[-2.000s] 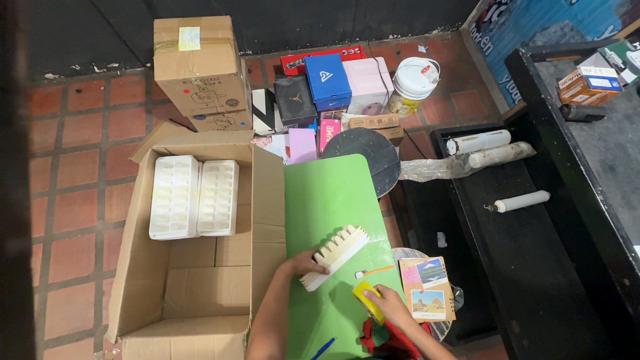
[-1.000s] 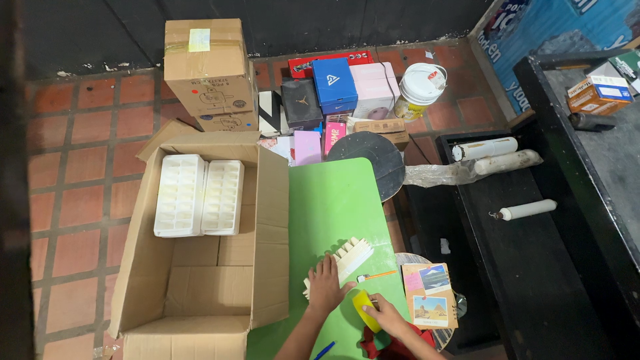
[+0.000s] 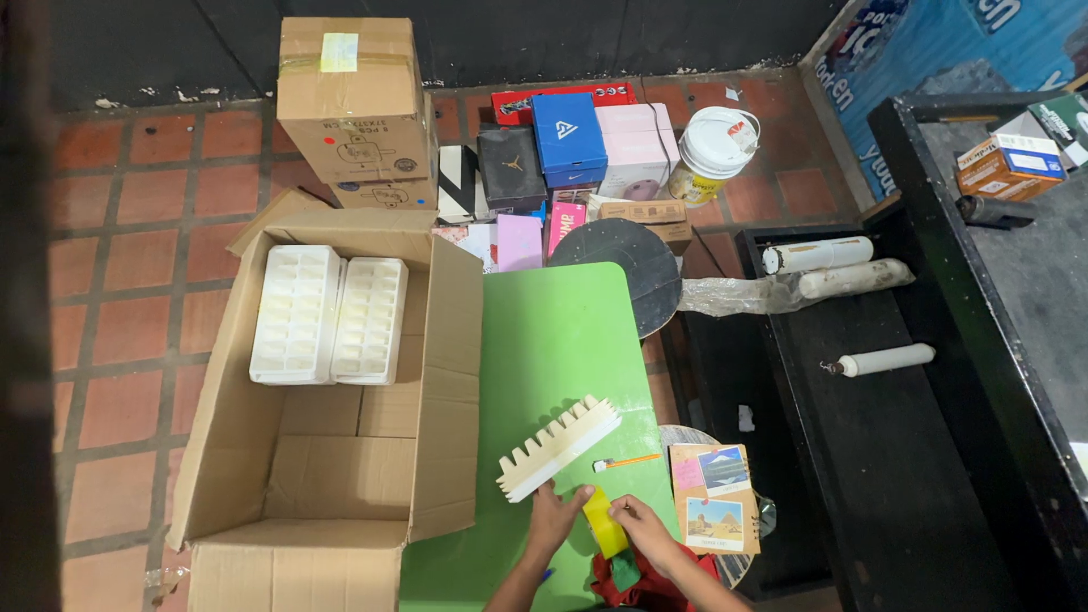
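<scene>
A cream notched plastic tray (image 3: 558,448), like a stack of ice cube trays on its side, rests slanted on the green table (image 3: 561,340). Just below it, my left hand (image 3: 557,512) has its thumb at the edge of a yellow roll or object (image 3: 605,523); its other fingertips are partly hidden near the tray. My right hand (image 3: 644,527) grips the yellow object's right side. An orange pencil-like stick with a white end (image 3: 627,462) lies to the right of the tray. Red and green cloth (image 3: 637,578) is bunched under my right wrist.
An open cardboard box (image 3: 446,382) at the left holds stacks of white ice cube trays (image 3: 296,314). A notebook with pictures (image 3: 714,500) lies at the table's right. Beyond are a round black stool top (image 3: 616,263), shoe boxes (image 3: 568,140), a white bucket (image 3: 716,149) and black shelving (image 3: 884,425).
My left hand has moved off the top of the notched tray and down to the yellow object. The tray now lies uncovered on the table.
</scene>
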